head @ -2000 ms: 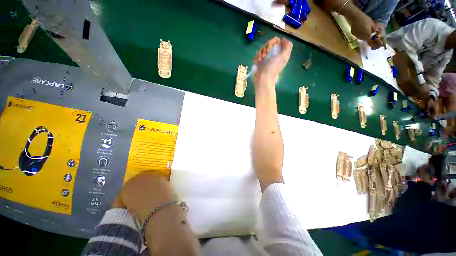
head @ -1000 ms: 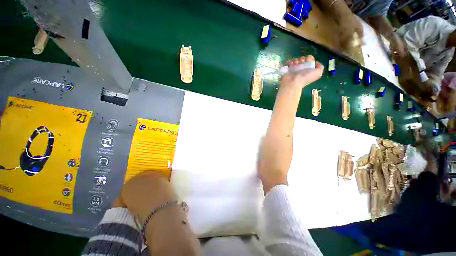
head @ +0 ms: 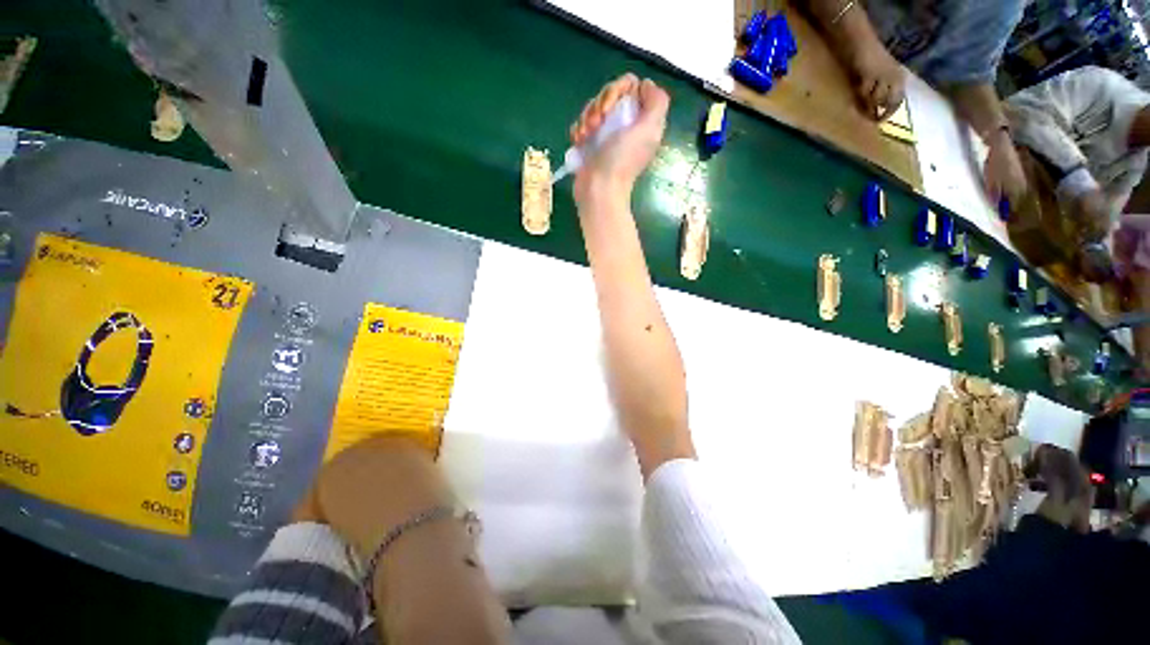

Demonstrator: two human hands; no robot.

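My right hand (head: 622, 132) is closed around a small white glue bottle (head: 610, 125) above the green conveyor belt (head: 416, 88). Its thin pale nozzle points down-left, with the tip at the right edge of a beige moulded part (head: 537, 193). Whether it touches cannot be told. Another beige part (head: 694, 242) lies to the right of my forearm, and several more follow in a spaced row. My left forearm with a bracelet shows at the bottom, its bent end over the carton sheet. My left hand is cut off by the frame's bottom edge.
White work sheet (head: 542, 378) nearest me; pile of beige parts (head: 965, 466) at right. Grey metal post (head: 252, 114) and headset carton sheet (head: 271, 378) at left. Blue parts (head: 716, 127) lie along the belt's far side. People's arms work opposite; a dark sleeve is at lower right.
The beige and blue parts on the belt have shifted right. My right hand has moved left with the bottle, from one beige part to another. My left arm has hardly moved.
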